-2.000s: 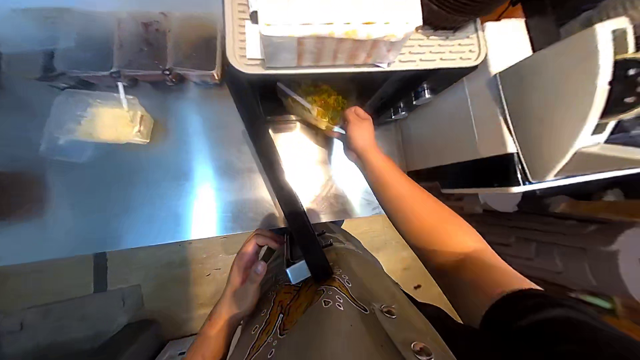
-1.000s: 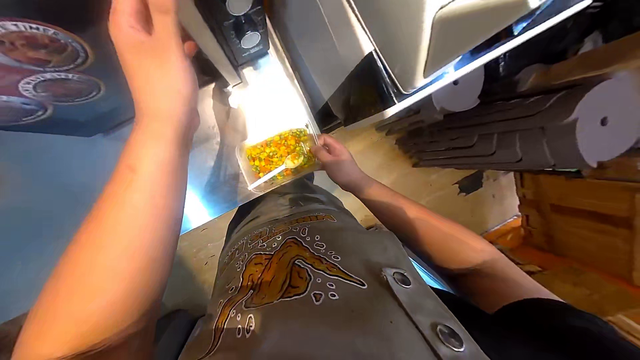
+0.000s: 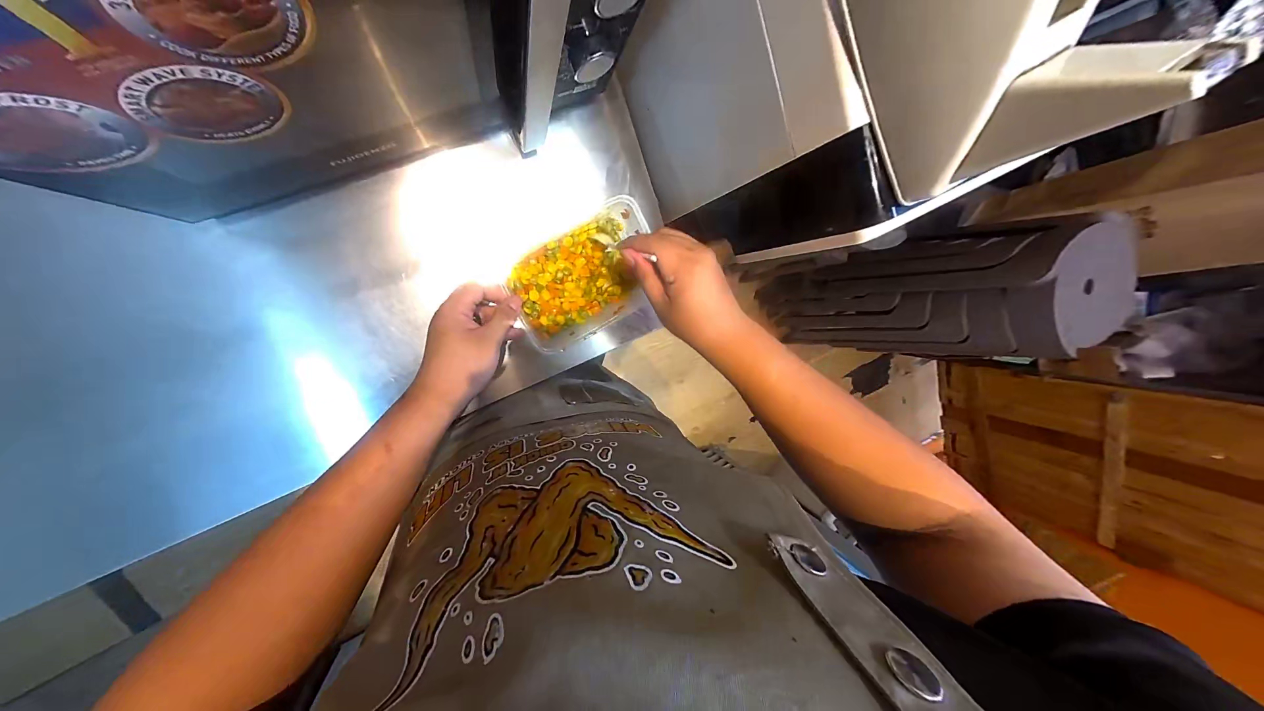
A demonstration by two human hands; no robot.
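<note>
A clear plastic container (image 3: pixel 624 210) of diced yellow, orange and green vegetables (image 3: pixel 568 276) rests on the steel counter near its front edge. My left hand (image 3: pixel 469 336) grips the container's left rim between thumb and fingers. My right hand (image 3: pixel 686 281) is at the right side of the container, closed around a thin pale utensil handle (image 3: pixel 649 258); the far end of the utensil is partly hidden among the vegetables and by my fingers. Below both hands is a grey-brown apron (image 3: pixel 632 612) with a printed design.
Behind the container stands a microwave oven (image 3: pixel 583 59), its door swung open to the left (image 3: pixel 346 109). A white appliance (image 3: pixel 741 89) is on the right. Further right are a grey ribbed roll-like object (image 3: pixel 948 286) and wooden crates (image 3: pixel 1106 474). The steel counter (image 3: pixel 247 385) stretches left.
My left hand has come down from the upper left to the container's left rim. My right hand has moved from the container's side onto the utensil, which lay across the vegetables.
</note>
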